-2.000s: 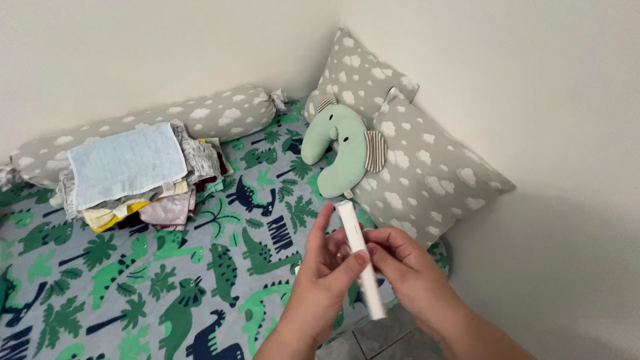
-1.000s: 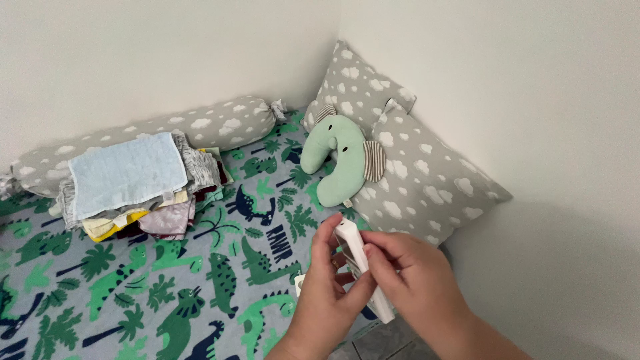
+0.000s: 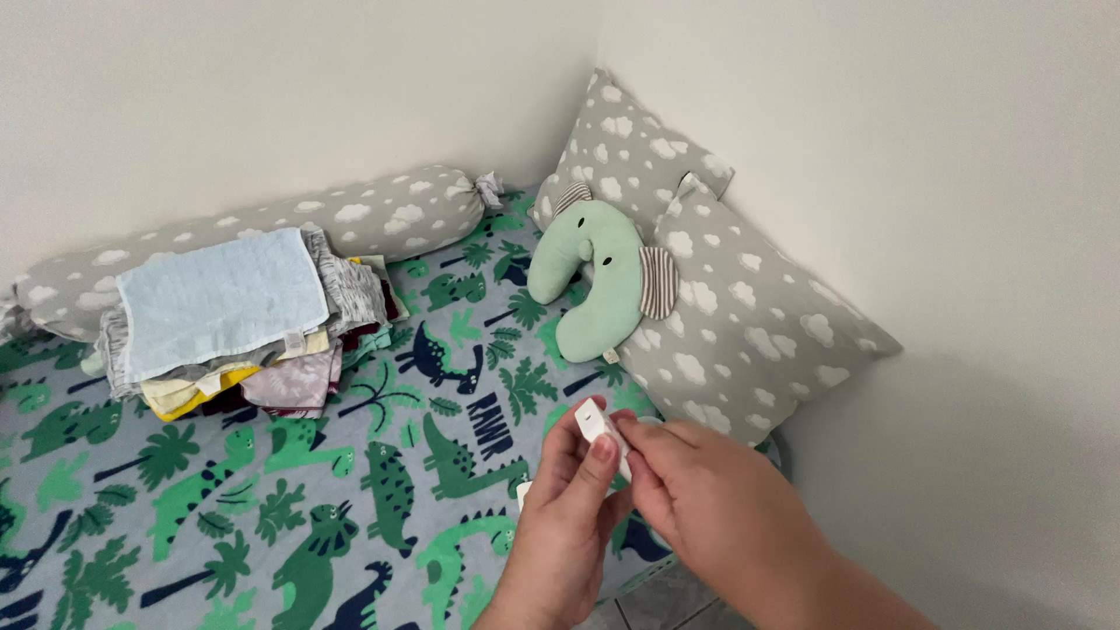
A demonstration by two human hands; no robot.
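A slim white plastic object (image 3: 604,430), perhaps a remote control, is held upright and tilted in front of me, one narrow end facing up. My left hand (image 3: 569,490) grips it with the thumb across its near face. My right hand (image 3: 700,481) has its fingers on the object's right side; its fingertips are partly hidden. Just left of my left hand, the edge of a small white thing (image 3: 523,494) shows on the dinosaur-print sheet (image 3: 350,542). Beyond my hands lies a green elephant-face neck pillow (image 3: 612,289).
Two grey cloud-print pillows (image 3: 761,324) lean in the wall corner. A matching bolster (image 3: 385,214) runs along the back wall. Folded clothes topped by a light blue cloth (image 3: 223,302) lie at the left. Grey floor tiles (image 3: 665,599) show beyond the bed's edge.
The white object has turned in my hands: two seconds ago its long face showed, and now an end points up at me. My right hand has closed further around it.
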